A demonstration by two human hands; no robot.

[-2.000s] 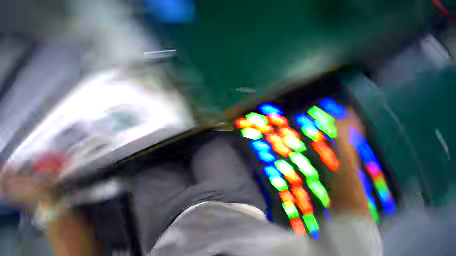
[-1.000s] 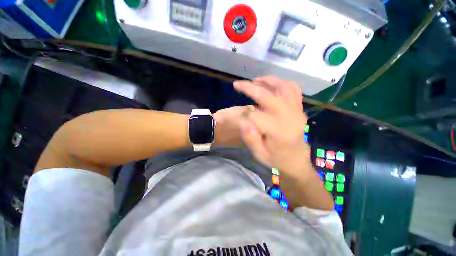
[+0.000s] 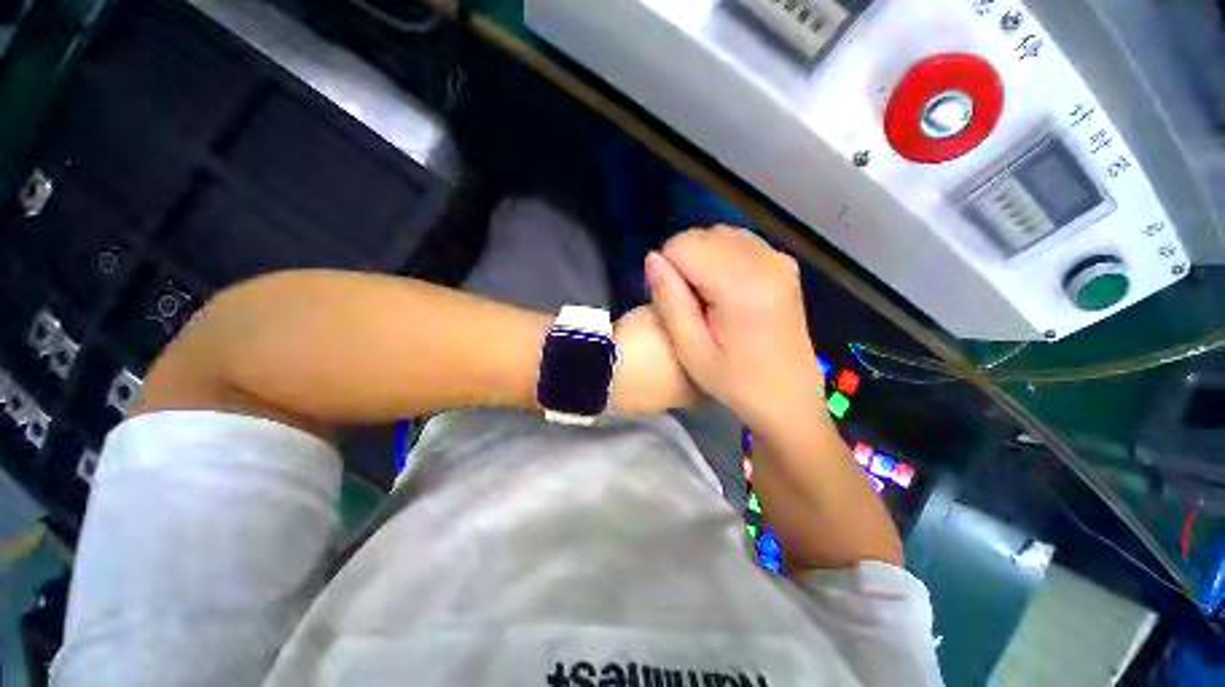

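Note:
My right hand (image 3: 732,309) lies curled over my left hand (image 3: 656,362) in front of my body, with its fingers drawn together. It covers most of my left hand, so those fingers are hidden. No part shows between the hands. A watch with a dark face (image 3: 576,365) and a white strap is on my left wrist. Glowing red, green, blue and pinkish squares (image 3: 880,466) show beside my right forearm, which partly hides them.
The white press panel (image 3: 860,201) at upper right has a red round button (image 3: 943,110), a green button (image 3: 1099,283) and two timers, one cut off by the edge. A black divided tray (image 3: 175,175) at left holds silvery parts (image 3: 51,341). A thin cable (image 3: 1075,362) lies right.
The view has turned and moved left, so more of the left tray shows and the panel sits farther right. My right hand's fingers, spread before, are now curled over my left hand.

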